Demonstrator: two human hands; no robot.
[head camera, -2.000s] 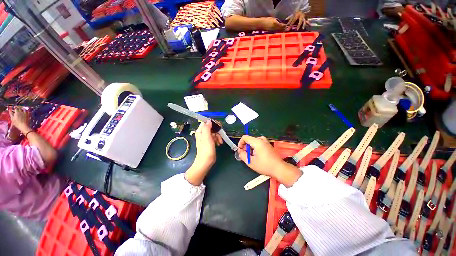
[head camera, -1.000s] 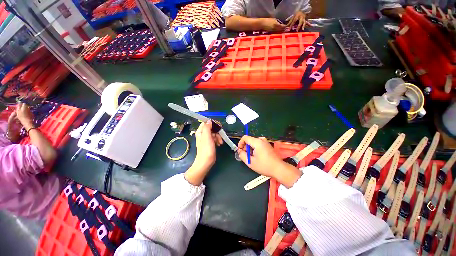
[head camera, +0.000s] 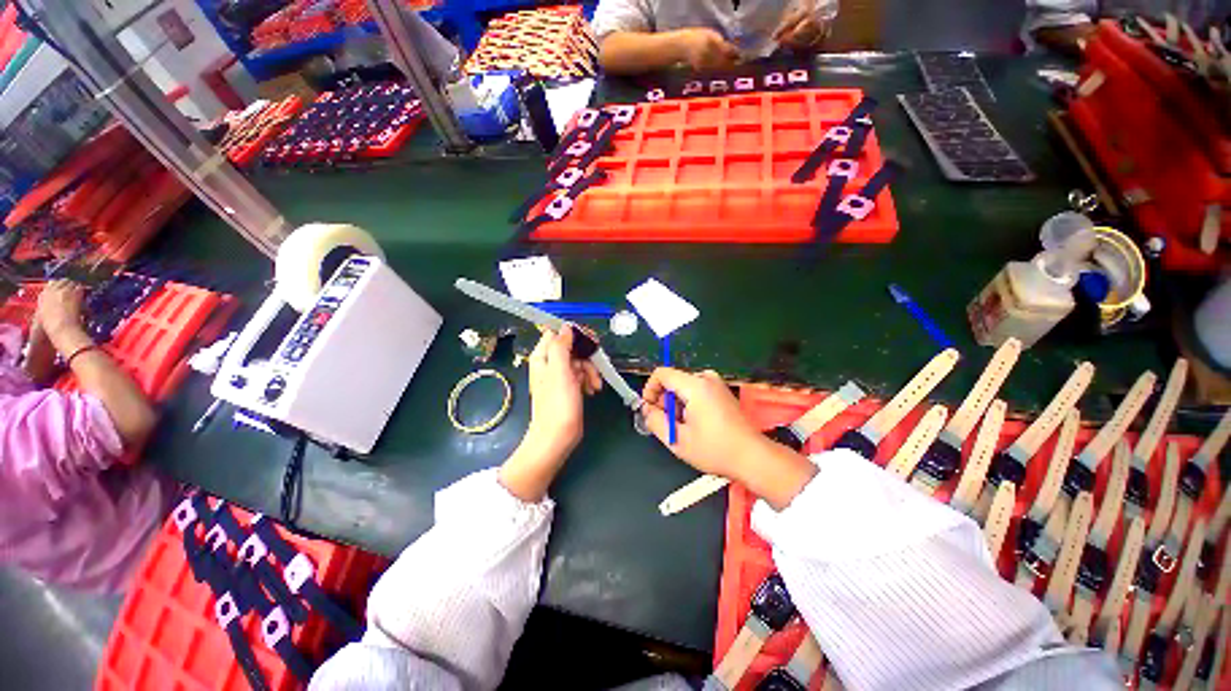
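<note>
My left hand (head camera: 555, 394) holds a wristwatch by its small dark case (head camera: 583, 343). The grey watch strap (head camera: 506, 305) sticks out to the upper left, and its other half runs down to my right hand. My right hand (head camera: 695, 416) holds a thin bright blue hand tool (head camera: 670, 393) upright at the lower strap end and touches that end with its fingertips. The tool's lower tip and the finger contact are too small to tell clearly.
Beige-strap watches (head camera: 1037, 421) fill a red-orange tray at right. A tape dispenser (head camera: 338, 354) and yellow ring (head camera: 479, 402) are at left. White paper slips (head camera: 662, 307) lie beyond my hands, a bottle (head camera: 1022, 300) at right. Co-workers' hands (head camera: 709, 50) show at far side and left.
My hands, the watch and the blue tool have hardly moved. The far co-worker's hands have moved apart, showing several pale squares along the tray's back edge. The left co-worker's hands have shifted.
</note>
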